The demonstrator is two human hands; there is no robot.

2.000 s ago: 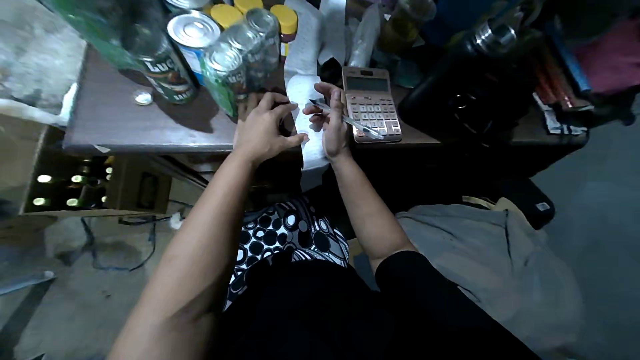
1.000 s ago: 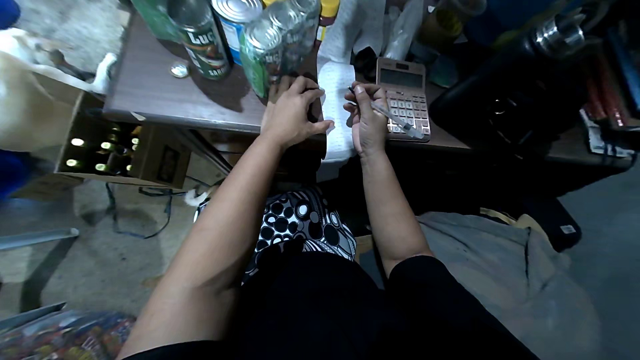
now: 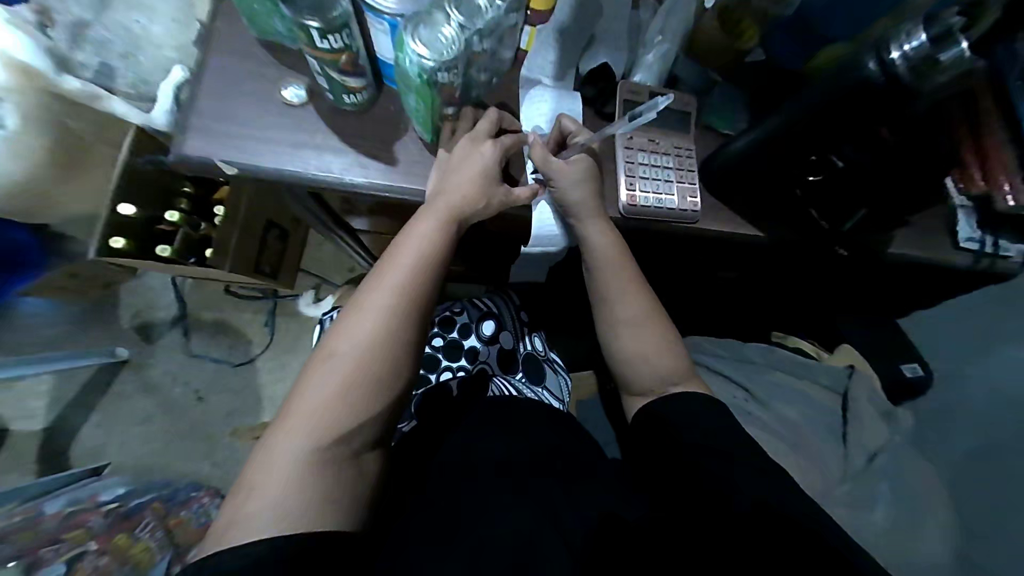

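A long strip of white paper [image 3: 549, 224] runs over the table's front edge and hangs down. My right hand [image 3: 570, 172] grips a clear-barrelled pen [image 3: 632, 120], its tip low over the paper and its back end slanting up to the right. My left hand [image 3: 480, 164] lies at the strip's left side, fingers bent and thumb reaching to the paper; nothing shows in it. Just right of my right hand sits a pink calculator [image 3: 658, 172]. A can in green plastic wrap [image 3: 432, 72] stands directly behind my left hand.
A dark green can [image 3: 340, 64] and a bottle cap [image 3: 294, 94] are on the dark table [image 3: 264, 152]. At right stands a large black bottle [image 3: 832, 120]. A cardboard box of bottles [image 3: 256, 232] is beside the table at left, and grey cloth [image 3: 768, 400] lies below right.
My right hand has turned from holding the pen loosely, pointing down right over the calculator, to gripping it with its tip at the paper. My left hand has come nearer the strip.
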